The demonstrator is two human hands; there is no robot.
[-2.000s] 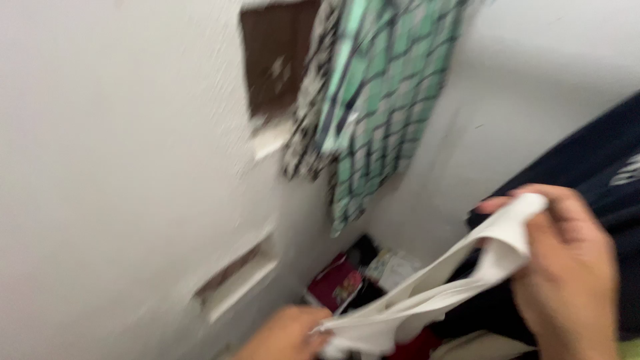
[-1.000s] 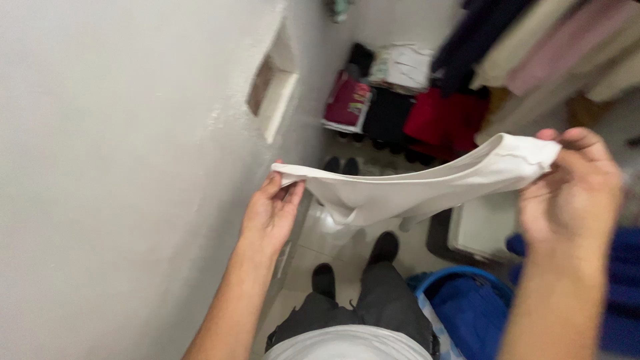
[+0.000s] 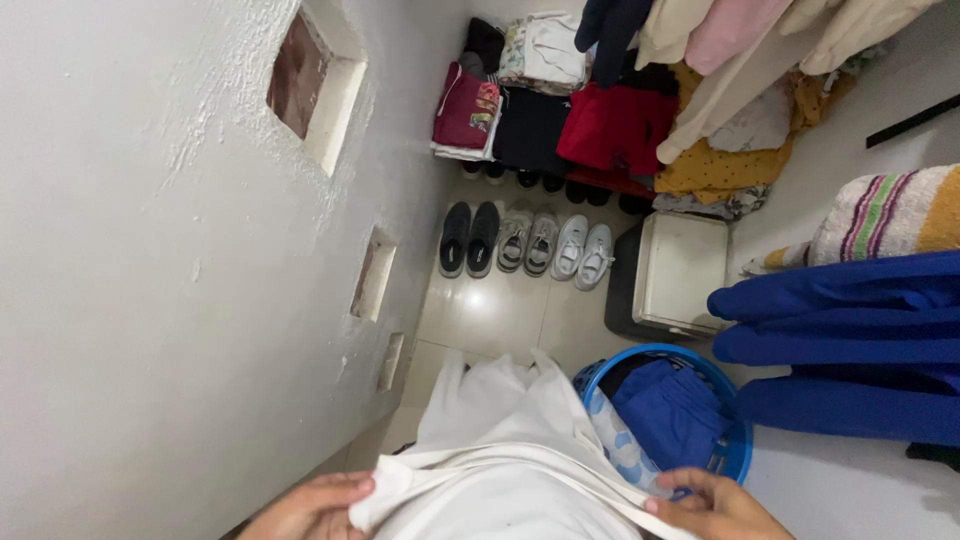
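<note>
A white cloth garment [image 3: 502, 427] is stretched between my two hands, low in the view and close against my body. My left hand [image 3: 319, 506] pinches its left corner between thumb and fingers. At the other end, my right hand [image 3: 712, 506] grips the edge, with the thumb and fingers near a blue laundry basket [image 3: 741, 442]. The garment's far part hangs loosely over the floor and hides my feet. Blue cloth [image 3: 671, 412] and a patterned light cloth [image 3: 619, 442] lie in the basket.
A wall with recesses [image 3: 187, 300] runs along the left. Shoes [image 3: 525, 240] line the tiled floor below folded clothes [image 3: 532, 124]. A white-lidded box [image 3: 682, 270] stands beyond the basket. Blue garments [image 3: 847, 337] and a striped towel [image 3: 892, 214] hang at the right; light clothes [image 3: 735, 60] hang above.
Both hands have lowered the white garment toward my body, and it now hangs spread out rather than as a narrow band. The view has shifted from the wall to the floor.
</note>
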